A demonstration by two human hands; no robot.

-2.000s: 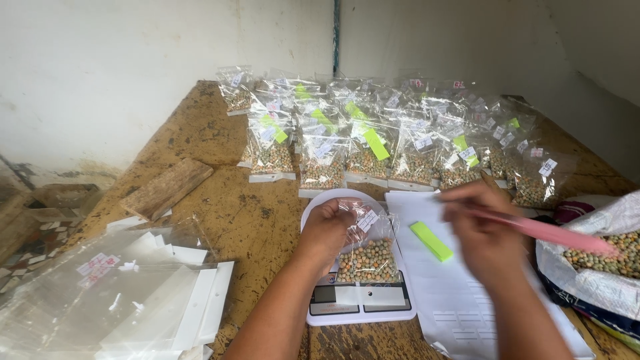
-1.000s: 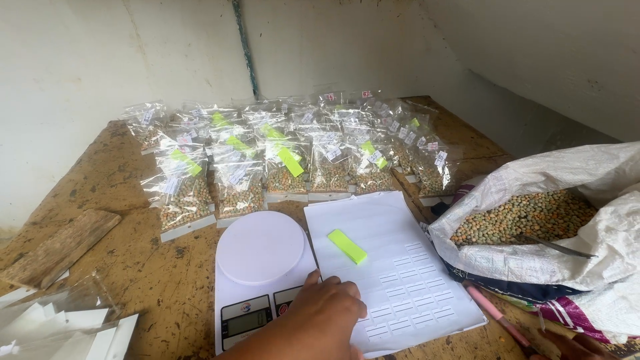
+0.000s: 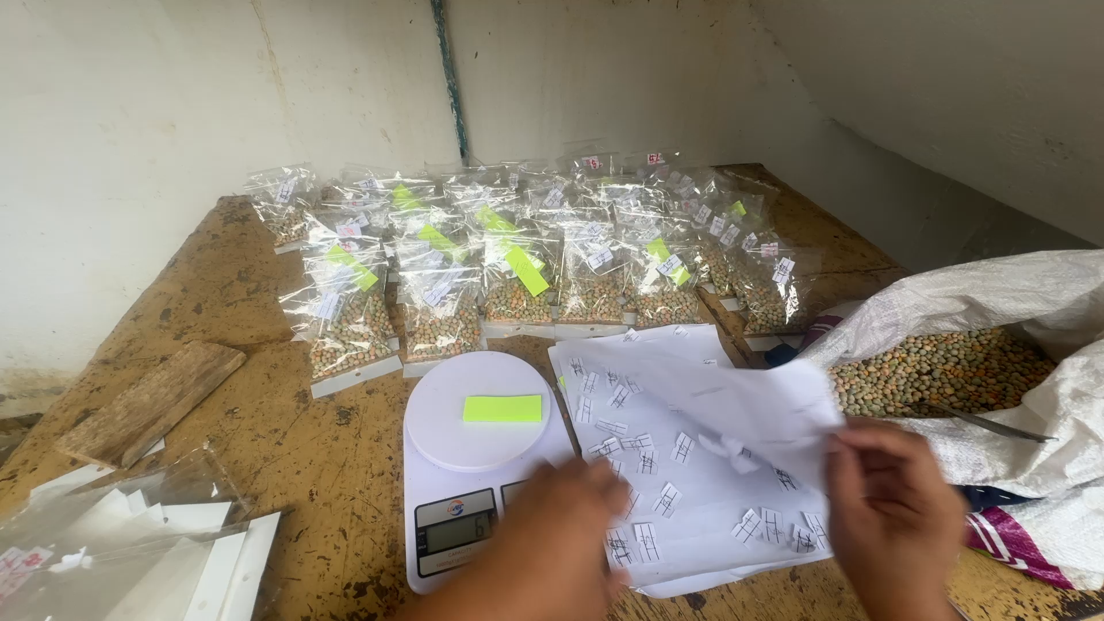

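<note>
My right hand (image 3: 893, 509) pinches the edge of a lifted paper sheet (image 3: 742, 405), which is blurred. Beneath it lies another white sheet (image 3: 690, 556) with many small marked paper slips. My left hand (image 3: 561, 517), also blurred, is over that sheet's left edge and the scale's lower right corner; whether it holds anything cannot be told. On the round plate of the white digital kitchen scale (image 3: 431, 444) rests a lime-green paper strip (image 3: 502, 408).
Behind stand rows of clear plastic bags of dried peas (image 3: 440, 332). At right is an open woven sack (image 3: 1069, 345) of peas with a metal utensil (image 3: 983, 421). Left are a wooden block (image 3: 155, 401) and empty plastic bags (image 3: 216, 561).
The printed sheet that lay flat is lifted, and marked slips now show under it. The green strip, earlier on the paper, is now on the scale plate. The pink pen is out of sight.
</note>
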